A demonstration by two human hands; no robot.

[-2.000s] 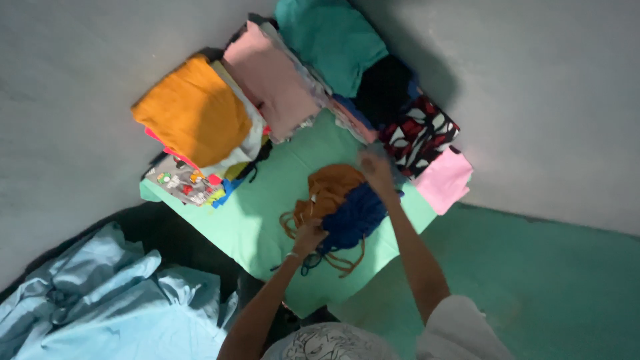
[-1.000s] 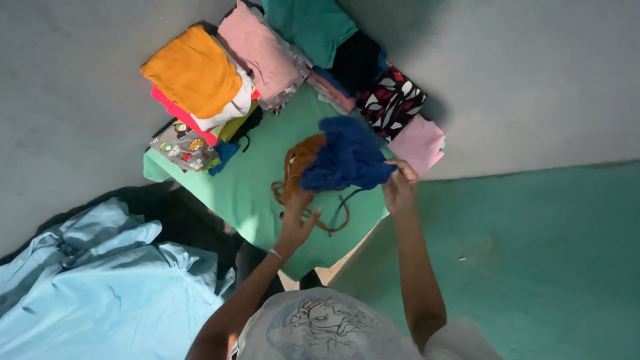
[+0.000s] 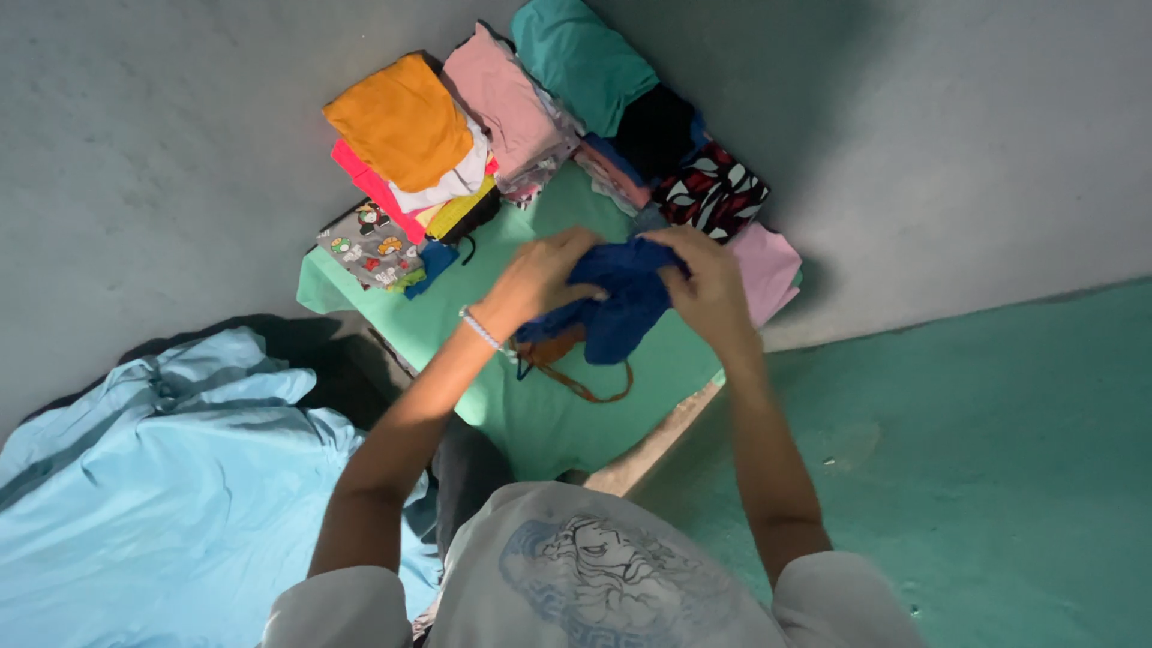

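A dark blue cloth garment (image 3: 621, 301) is held up between both hands over the green-covered table. My left hand (image 3: 540, 283), with a light bracelet at its wrist, grips the garment's left side. On the opposite upper edge, my right hand (image 3: 706, 279) pinches the cloth between thumb and fingers. Below the blue garment lies a brown-orange garment (image 3: 553, 346) with a thin looped strap, mostly hidden by the blue cloth and my left hand.
Folded clothes stand in stacks along the wall, topped by an orange piece (image 3: 405, 121), a pink one (image 3: 504, 103) and a teal one (image 3: 585, 63). A patterned cloth (image 3: 715, 193) and a pink cloth (image 3: 765, 270) lie at right. Light blue fabric (image 3: 180, 477) spreads at lower left.
The blue garment has been lifted off the brown-orange one, beside which it lay bunched at first. My left hand, low by the brown-orange garment a second ago, has moved up onto the blue cloth.
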